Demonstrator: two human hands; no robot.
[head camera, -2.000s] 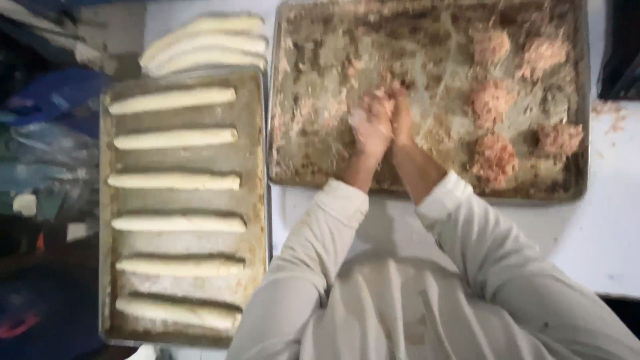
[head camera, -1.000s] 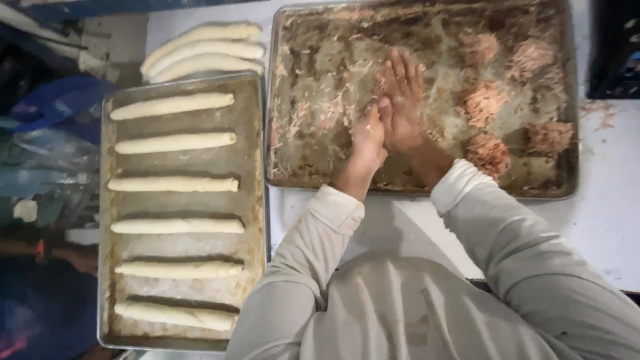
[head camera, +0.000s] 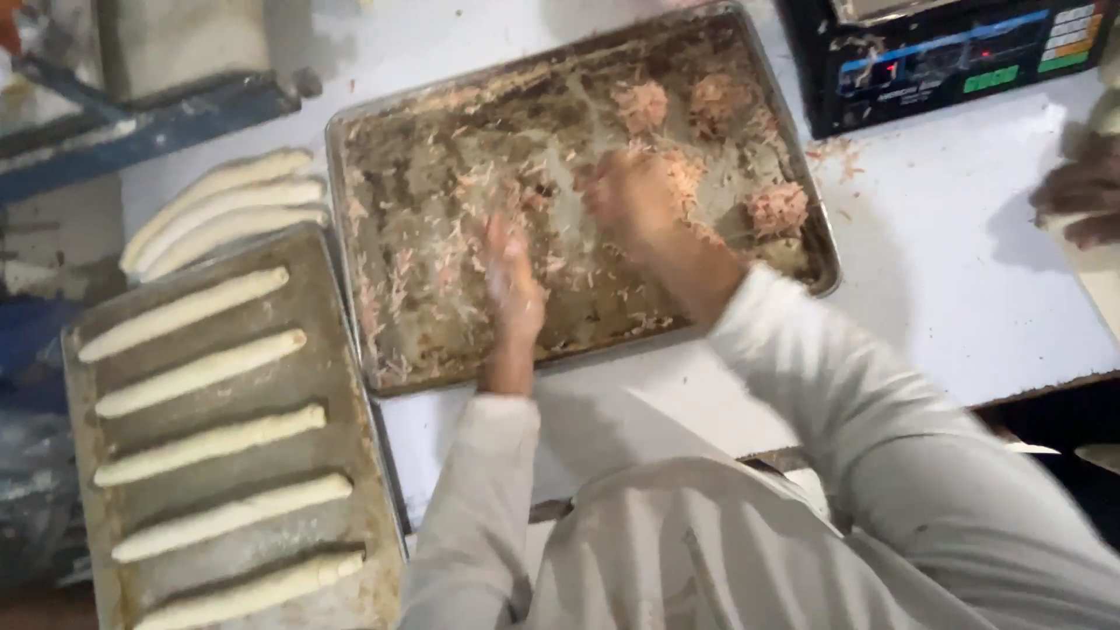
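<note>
A worn metal sheet pan (head camera: 560, 332) lies across the table, strewn with pinkish shreds (head camera: 451, 262). Over its middle is my left hand (head camera: 514, 280), fingers apart and nothing seen in it. My right hand (head camera: 634, 197), blurred by motion, is over the right part of the pan, beside a shredded clump (head camera: 682, 179) that it partly covers. Whether it grips anything is not clear. Further clumps sit near the pan's right side, one by the right rim (head camera: 777, 208) and two toward the back (head camera: 641, 107), (head camera: 719, 101).
At left, a second sheet pan (head camera: 363, 420) bears several dough strips (head camera: 210, 442). More dough strips (head camera: 232, 201) lie on the table behind it. A digital scale (head camera: 945, 79) stands at the back right, with shreds nearby. Another person's hand (head camera: 1085, 188) is at the right edge.
My hands were together over the pan and are now apart, the right one moved right to the clumps. The view has turned and shifted, showing the scale's front and another person's hand.
</note>
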